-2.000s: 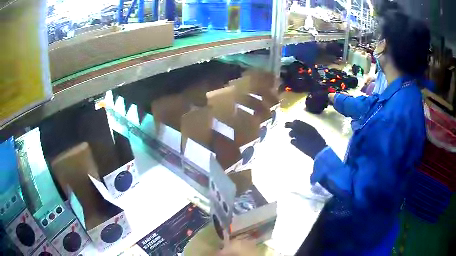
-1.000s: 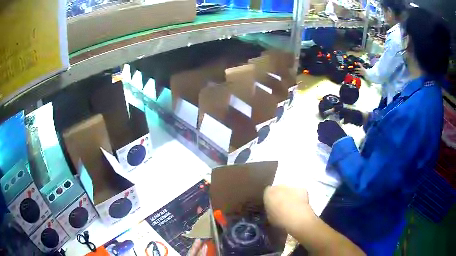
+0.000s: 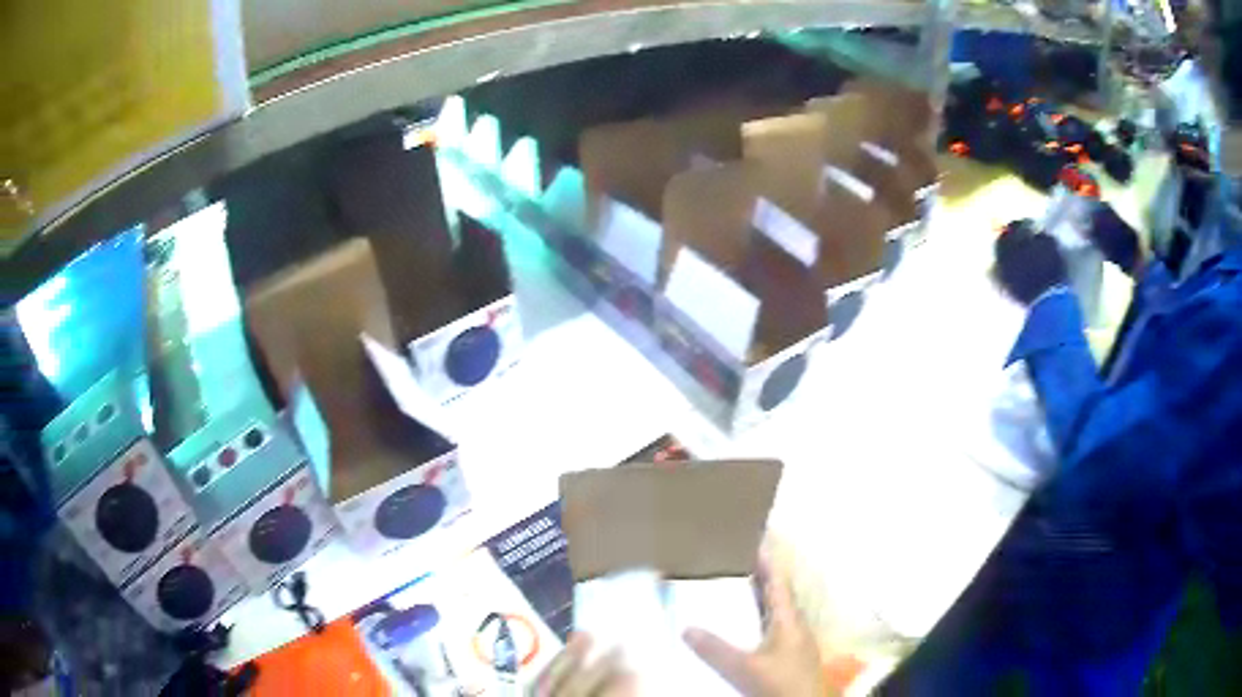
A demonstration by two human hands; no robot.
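A gift box (image 3: 670, 524) stands at the bottom centre. Its brown lid board is raised and white flaps lie over its opening, so the inside is hidden. My left hand (image 3: 586, 670) is at its front left, blurred and cut off by the lower edge, with fingers on the white flap. My right hand (image 3: 770, 643) is around its right side, thumb on the flap. The black printed carton mat (image 3: 534, 547) shows beside the box.
Open boxes (image 3: 409, 507) stand at left and along the bench behind. Closed boxes (image 3: 130, 515) are far left. An orange sheet (image 3: 316, 667) and black cables (image 3: 297, 599) lie front left. A worker in blue (image 3: 1158, 395) is at right, near piled speakers (image 3: 1042, 136).
The white flaps now cover the speaker that showed in the box. My right hand has moved from over the box to its right side. The view has turned, shifting the bench rightward.
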